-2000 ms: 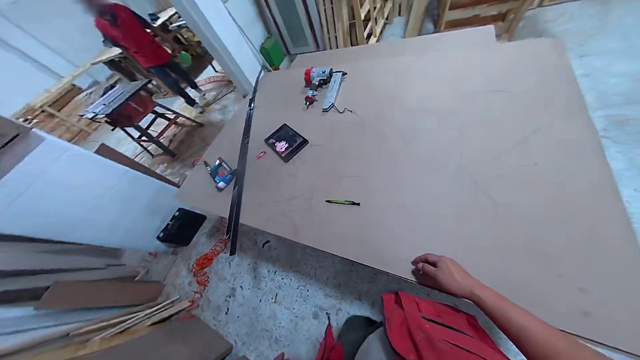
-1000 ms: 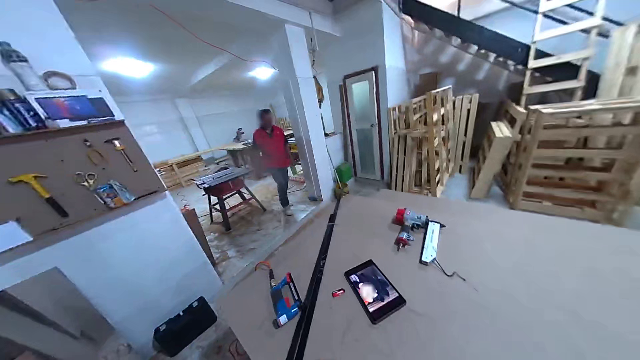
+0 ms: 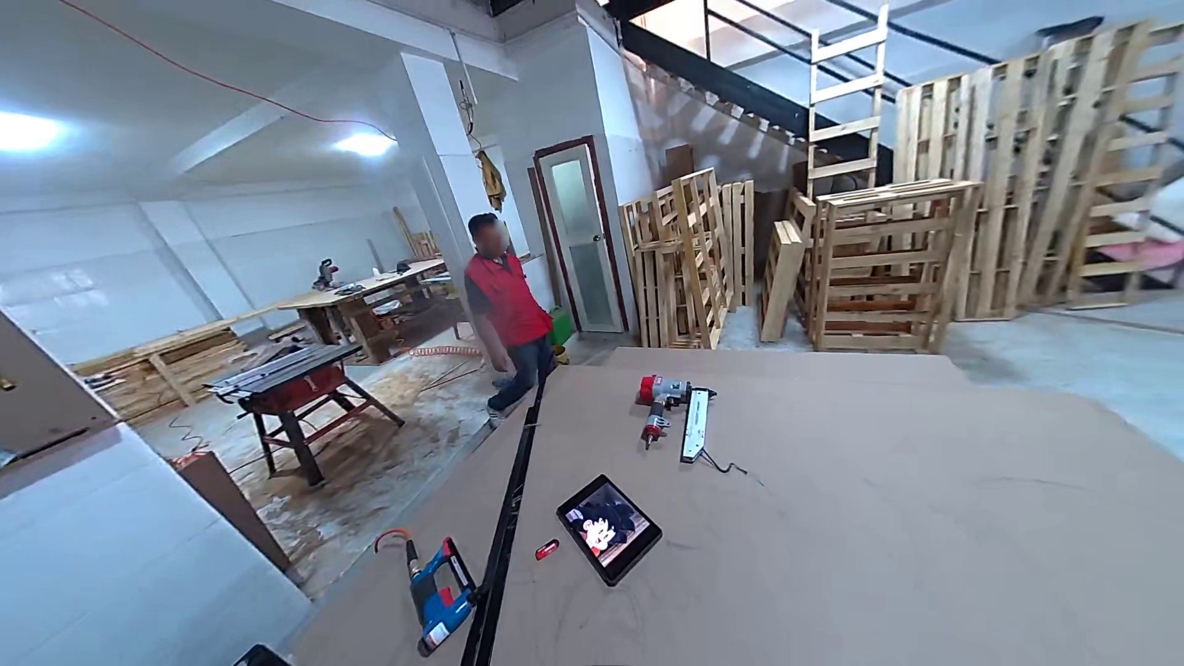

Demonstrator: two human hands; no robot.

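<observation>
Neither of my hands shows in the head view. A tablet (image 3: pixel 610 530) with a lit screen lies on the large brown board (image 3: pixel 832 518). Just left of it is a small red object (image 3: pixel 547 549). Farther back on the board lies a red and silver pneumatic nail gun (image 3: pixel 668 407) with a long magazine. A black metal strip (image 3: pixel 509 518) runs along the board's left side. Beyond that strip rests a blue pneumatic stapler (image 3: pixel 440 592), an orange hose at its end.
A co-worker (image 3: pixel 507 301) in a red vest stands past the board's far left corner. A table saw (image 3: pixel 294 384) is at the left. Wooden pallets (image 3: pixel 883 268) lean near the stairs at the back, by a glazed door (image 3: pixel 581 240).
The view has swung up. My hand, on the board's edge two seconds ago, is out of view. The co-worker has moved closer to the board's far left corner.
</observation>
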